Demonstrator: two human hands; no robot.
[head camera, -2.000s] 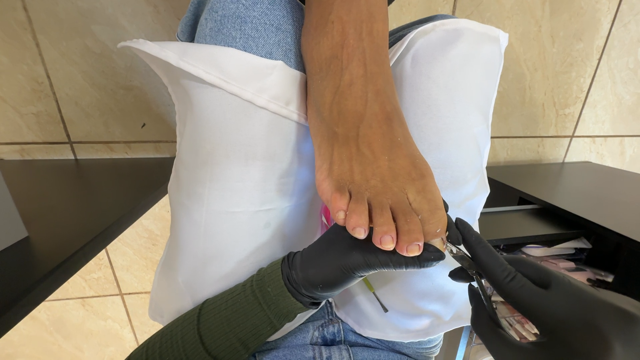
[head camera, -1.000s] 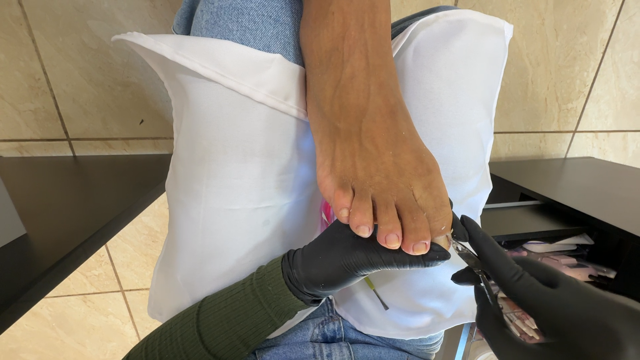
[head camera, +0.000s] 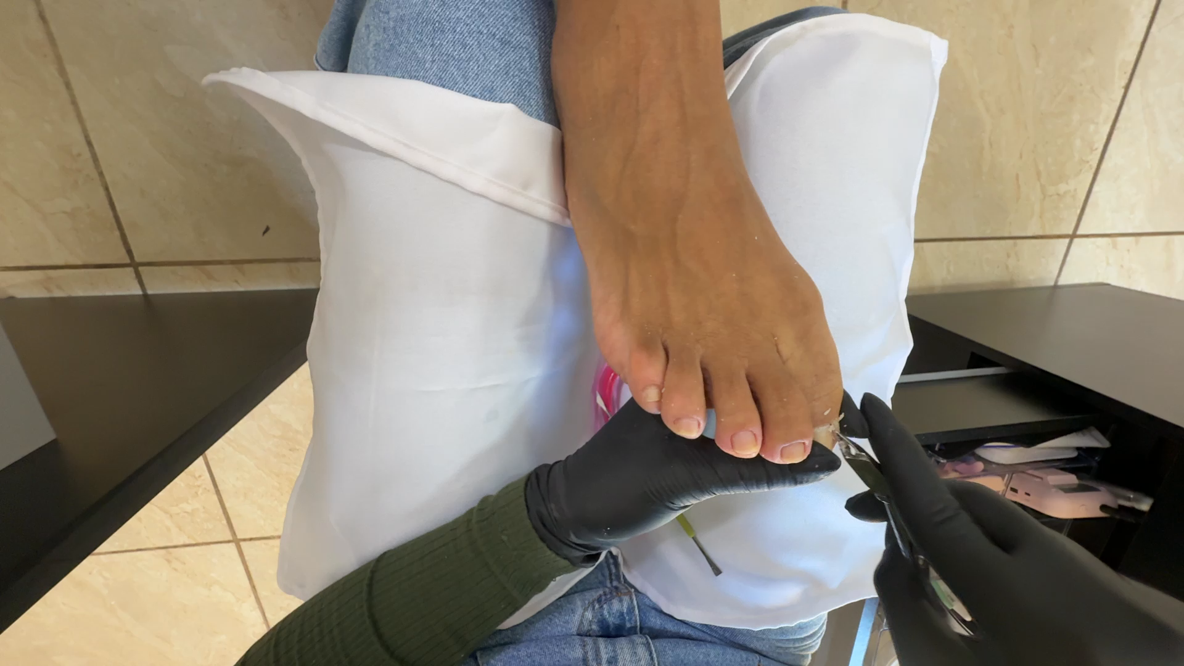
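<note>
A person's bare foot (head camera: 684, 240) rests toes-down over a white cloth (head camera: 435, 305) spread across the lap. My left hand (head camera: 657, 472), in a black glove, holds the front of the foot from below, its thumb lying along the toe tips. In my right hand (head camera: 962, 546), also gloved in black, is a pair of metal cuticle nippers (head camera: 893, 518). Their jaws touch the edge of the big toenail (head camera: 826, 437), where whitish bits show. A green-handled small brush (head camera: 696, 544) sticks out beneath my left hand. Something bright pink (head camera: 606, 393) shows partly behind the foot.
At the right stands a dark cabinet (head camera: 1064, 324) with an open compartment holding a pale pink device (head camera: 1059, 492) and packets. A dark tabletop (head camera: 139, 370) juts in from the left. Beige floor tiles (head camera: 1027, 120) surround the cloth.
My right hand has shifted slightly, with the nippers staying at the big toe. My left hand keeps its hold on the foot.
</note>
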